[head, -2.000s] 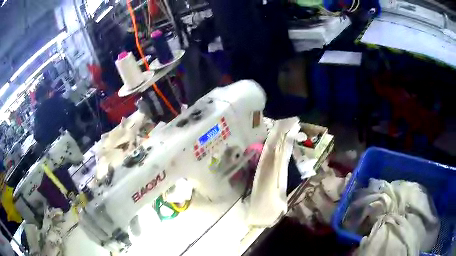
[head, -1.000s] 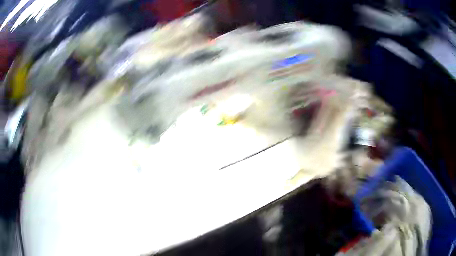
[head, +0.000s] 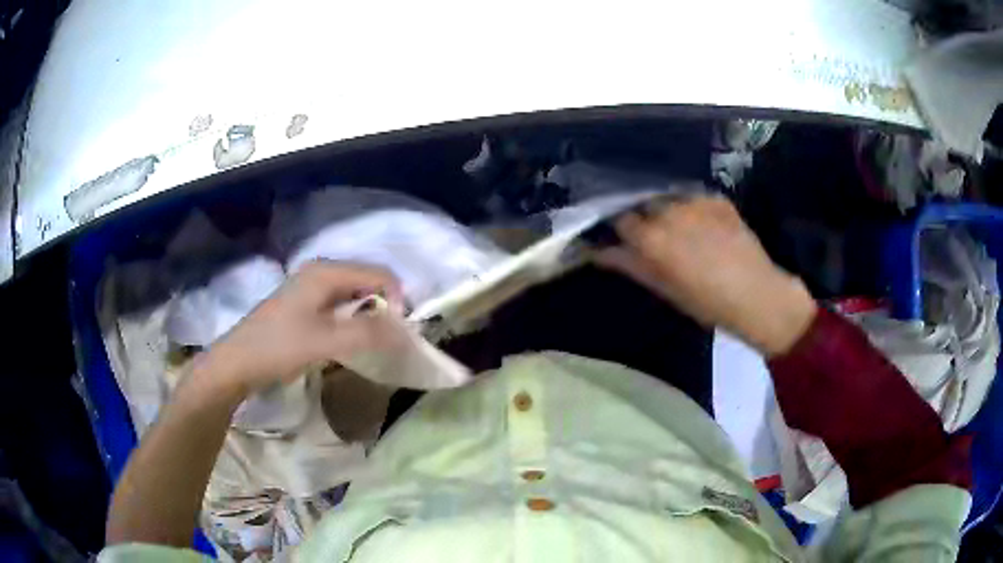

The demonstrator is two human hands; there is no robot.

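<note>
A cream fabric piece (head: pixel 495 288) is stretched between my two hands, below the front edge of the white table. My left hand (head: pixel 313 319) grips its left end, and a folded flap hangs from the fingers. My right hand (head: pixel 704 258) pinches its right end, slightly higher. Both hands are a little blurred, and the fingertips of my right hand are partly hidden.
The worn white sewing table (head: pixel 495 61) curves across the top. A blue basket (head: pixel 97 374) of pale cloth stands at left below it. Another blue basket (head: pixel 918 258) with cream fabric stands at right. White cloth (head: pixel 385 247) lies behind my left hand.
The view has swung down from the sewing machine to the space below the table edge. The machine head has left the picture. Both hands now show, holding fabric; neither showed before.
</note>
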